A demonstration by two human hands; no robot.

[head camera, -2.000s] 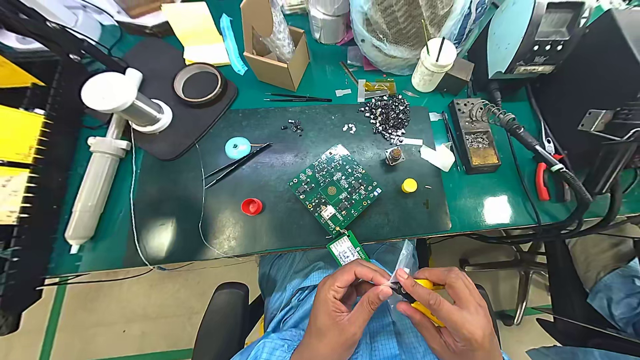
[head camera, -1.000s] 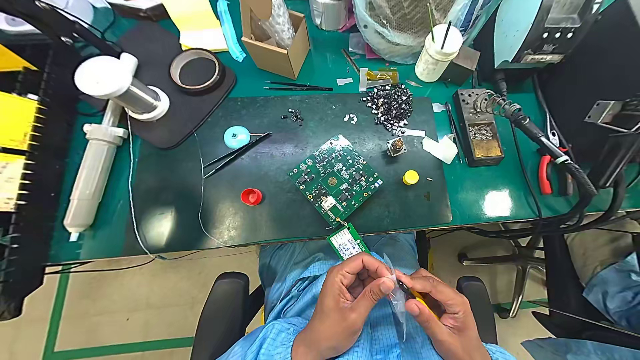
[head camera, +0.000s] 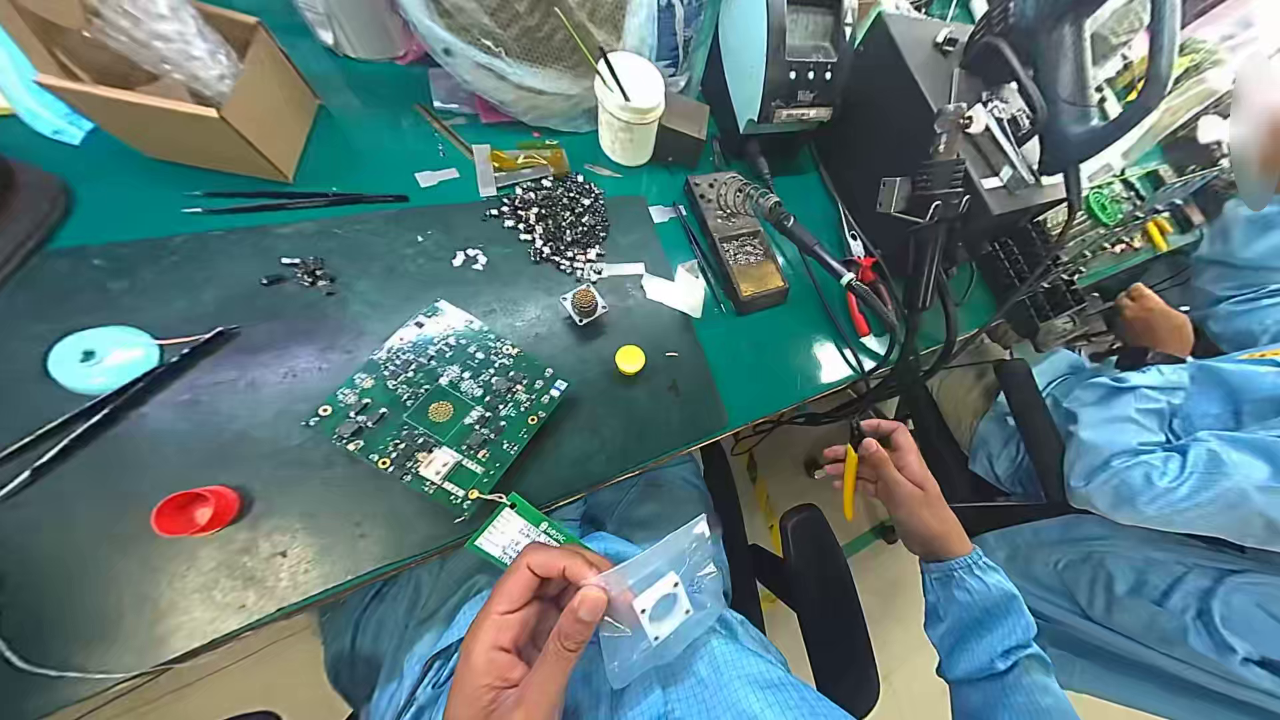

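Between thumb and fingers, my left hand [head camera: 545,625] pinches a clear plastic bag [head camera: 668,600] above my lap. Inside the bag lies a white square part with a round hole [head camera: 641,612]. Out to the right, past the mat's corner, my right hand [head camera: 895,480] holds a yellow-handled tool [head camera: 850,480], whose kind I cannot tell. A green circuit board [head camera: 440,405] rests on the dark mat, with a green labelled tag [head camera: 520,530] at its lower corner, just beyond my left hand. A square-flanged round connector [head camera: 584,304] sits right of the board, near a yellow cap [head camera: 630,359].
Black tweezers [head camera: 120,400], a solder wick spool [head camera: 103,359] and a red cap [head camera: 196,511] lie left on the mat. Small black components [head camera: 555,220] form a heap behind the board. A soldering iron stand [head camera: 738,240] is at right. A co-worker's sleeve [head camera: 1180,440] shows far right.
My hands were together at the bag; my right hand has moved away to the right with the yellow-handled tool. My left hand keeps the bag. The view has shifted right and closer.
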